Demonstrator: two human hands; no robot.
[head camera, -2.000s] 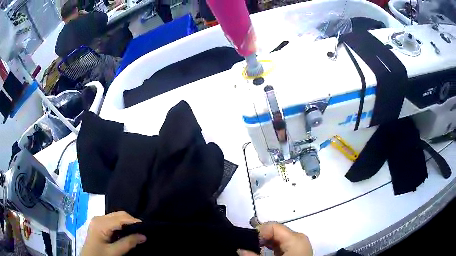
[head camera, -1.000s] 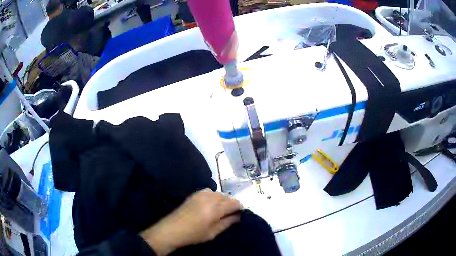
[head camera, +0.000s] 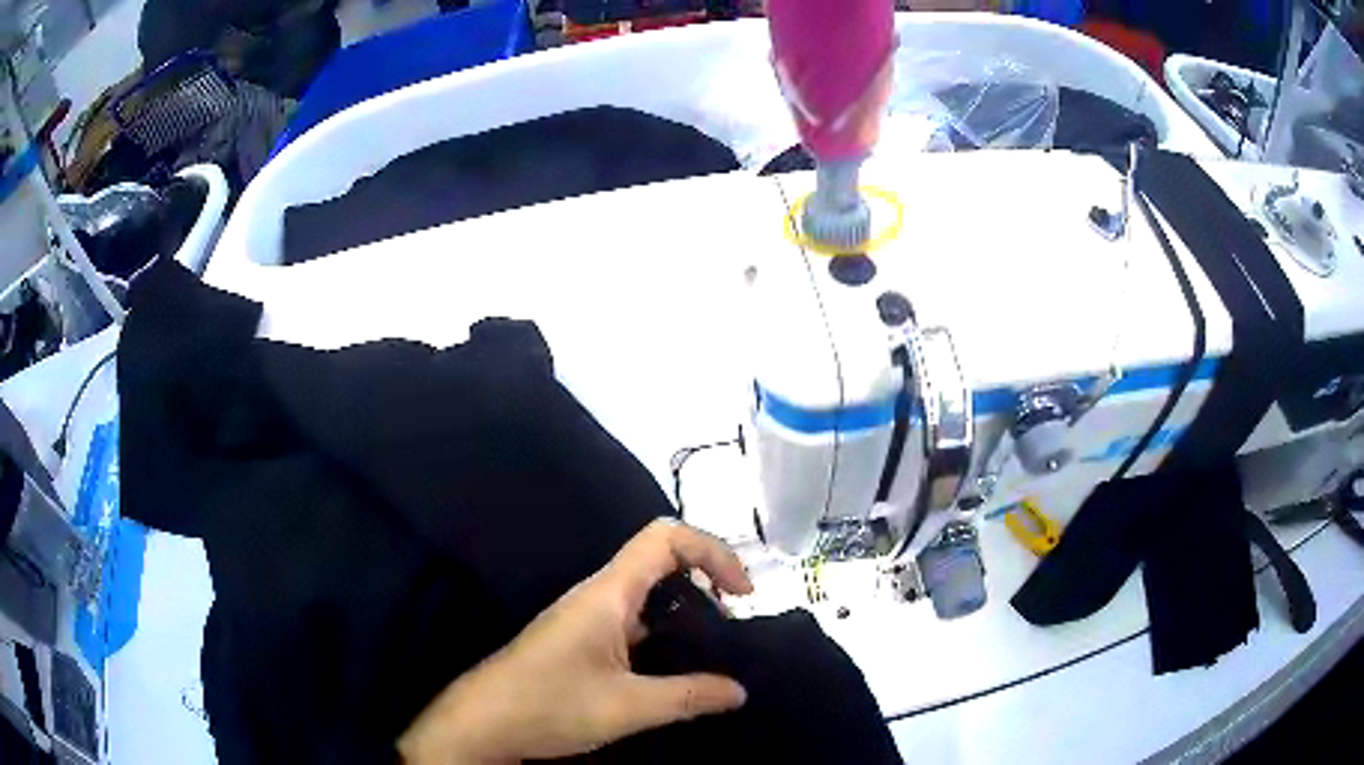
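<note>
A black garment body (head camera: 434, 478) lies spread left of the sewing machine head (head camera: 838, 434), and its right end reaches below the needle area. My left hand (head camera: 598, 643) rests on this cloth just left of the needle area, thumb and fingers spread apart around a raised fold. Its fingertips are near the presser foot area (head camera: 845, 575), whose small parts are hard to make out. No firm grip on the cloth shows. My right hand is not in view.
Yellow-handled snips (head camera: 1032, 526) lie right of the needle. Black strips (head camera: 1234, 299) drape over the machine's right side. A pink thread cone (head camera: 835, 75) stands above the head. A black cut panel (head camera: 509, 172) lies in the rear trough (head camera: 262, 224).
My right hand, at the cloth's edge two seconds ago, has left the picture. My left hand has moved up and right to the needle area, its fingers now spread. The cloth lies flatter, extending further right.
</note>
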